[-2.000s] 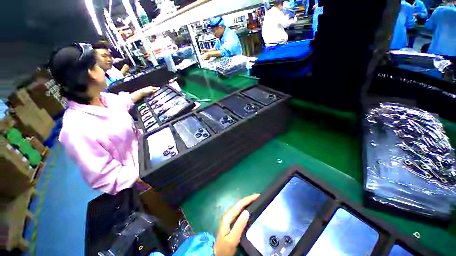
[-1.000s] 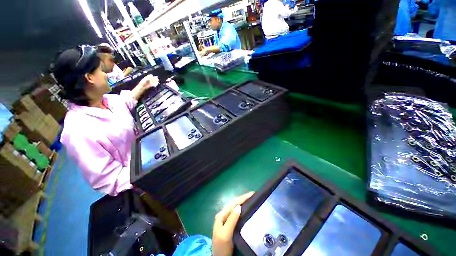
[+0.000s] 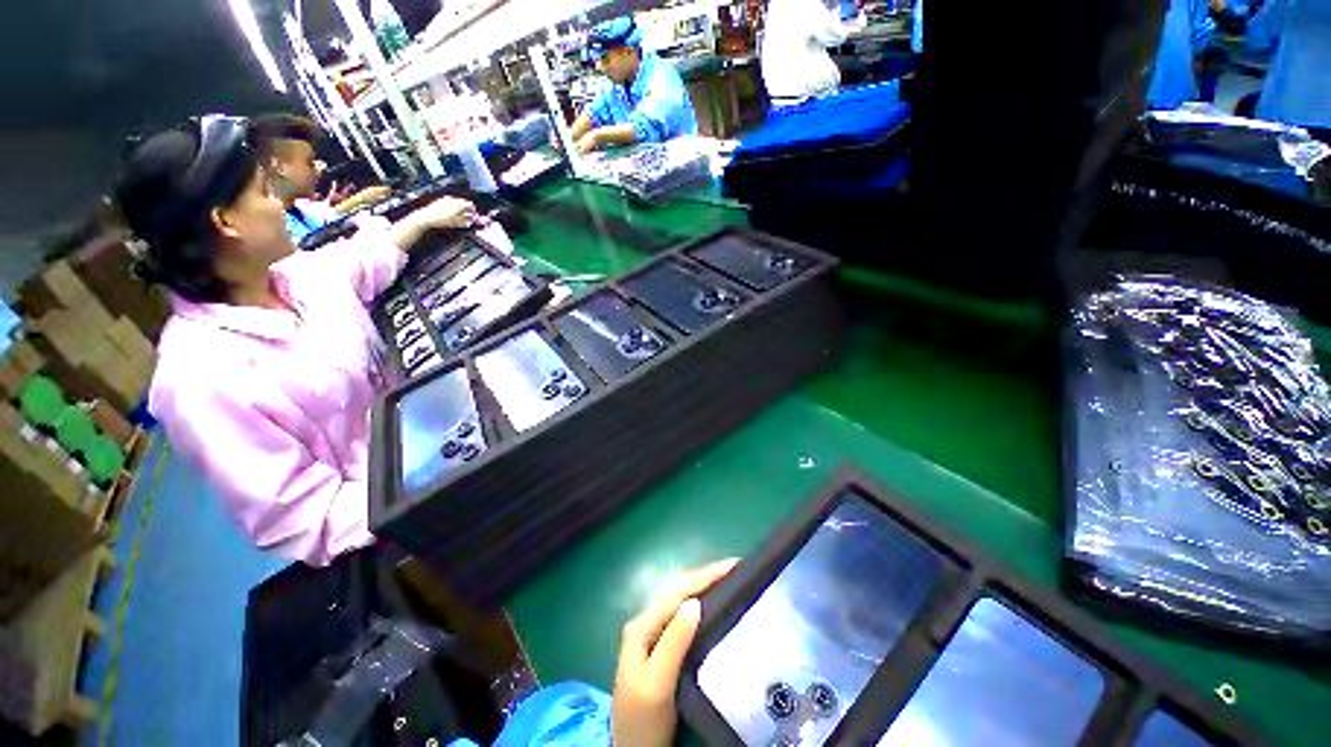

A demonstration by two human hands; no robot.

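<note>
A black foam tray [image 3: 956,572] lies on the green bench at the bottom right, cut off by the lower edge. Its pockets hold shiny silver-blue phone back covers; the nearest cover [image 3: 832,606] shows round lens rings at its lower end. My left hand [image 3: 657,657] is at the tray's left edge, thumb and fingers along the rim, blue sleeve below. Whether it grips the rim or only rests on it is hard to tell. My right hand is out of the picture.
A tall stack of foam trays [image 3: 613,438] with covers stands ahead left. A worker in pink [image 3: 270,401] stands beyond it, beside another tray [image 3: 456,302]. A glossy bag pile of lens pieces [image 3: 1190,453] lies right. A black bin [image 3: 314,642] with clear scraps is lower left.
The view has shifted slightly. The pink-coated worker's arm now reaches farther across the bench. My left hand stays at the tray's edge.
</note>
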